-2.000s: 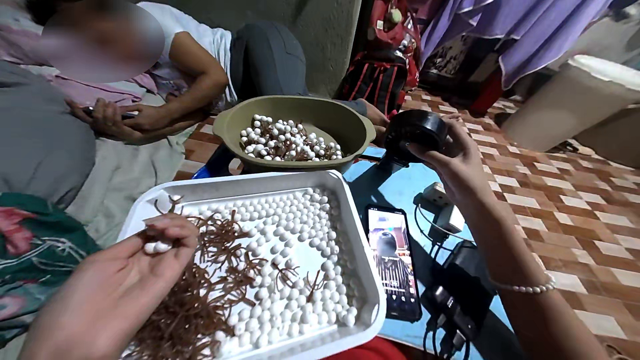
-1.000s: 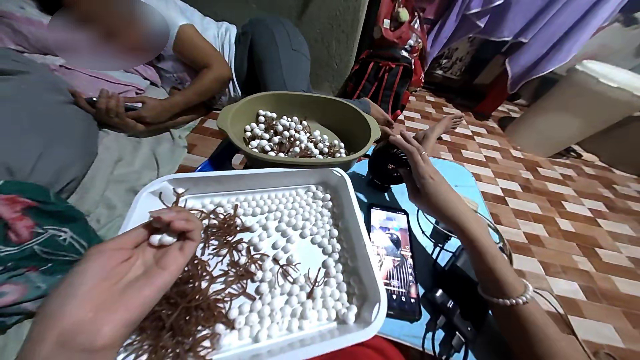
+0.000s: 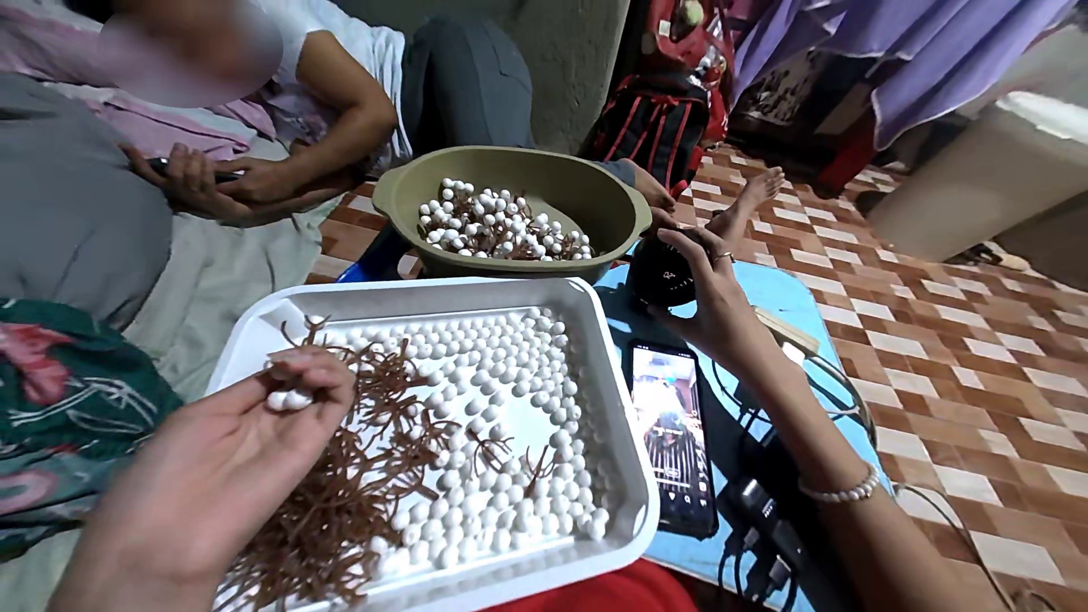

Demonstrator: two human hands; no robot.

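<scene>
A few small white balls (image 3: 291, 399) are held in the curled fingers of my left hand (image 3: 229, 450), over the left side of a white plastic tray (image 3: 625, 425). Many white balls (image 3: 501, 510) lie across the tray, with a heap of thin brown curled strips (image 3: 331, 493) at its left. My right hand (image 3: 710, 297) grips a round black device (image 3: 665, 268), whose kind I cannot tell, above a blue surface. Behind the tray, an olive-green oval basin (image 3: 510, 161) holds white balls joined with brown strips.
A lit smartphone (image 3: 671, 442) lies right of the tray, beside black cables and plugs (image 3: 765, 527) on the blue tabletop (image 3: 786, 289). Another person (image 3: 348, 93) reclines at the left with a phone. A backpack (image 3: 654, 127) and a pale bin (image 3: 977, 170) stand beyond.
My right hand and the black device have moved down and left from the raised position two seconds ago, nearer the basin. A bare foot has come into sight beyond it. The left hand stays about the same.
</scene>
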